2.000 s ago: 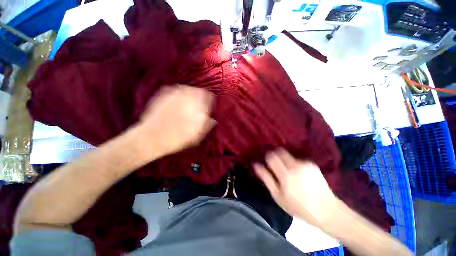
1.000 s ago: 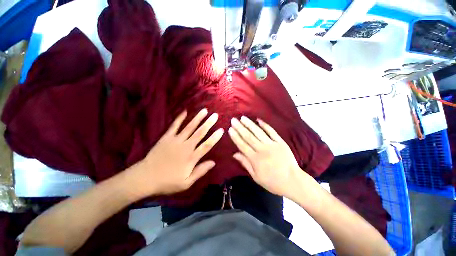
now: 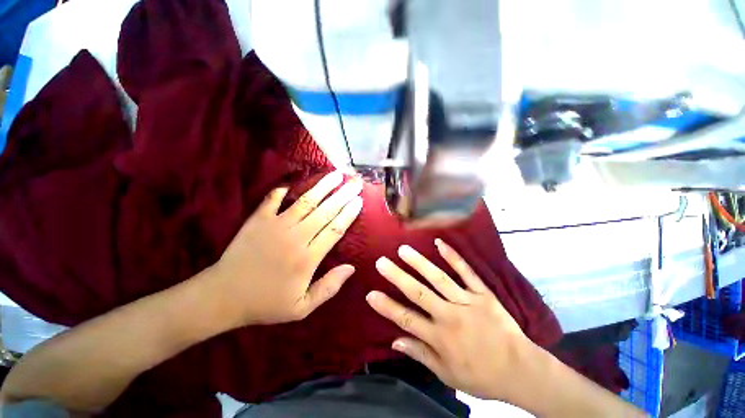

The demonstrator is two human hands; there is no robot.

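A dark wine-red garment (image 3: 188, 163) covers the left and middle of the table and runs under the sewing machine head (image 3: 359, 106). Its cloth is lit bright red near the needle area, with fine puckered ridges left of it. My left hand (image 3: 282, 253) lies flat on the cloth, fingers apart, its fingertips close to the needle area. My right hand (image 3: 449, 326) lies flat on the smoother panel, fingers spread, below and right of the needle. The presser foot and needle are mostly hidden behind the machine head and a large shiny metal part (image 3: 449, 131).
The white table (image 3: 572, 237) shows at right, with a ruler-like marking on its front edge. Blue baskets (image 3: 641, 359) with dark red cloth stand below at right. Orange and yellow cords or tools are at the far right. The machine head fills the upper right.
The view has come closer to the machine head. My hands came down flat on the cloth; since then, my left hand has moved nearer the needle, and my right sits lower, fingers spread.
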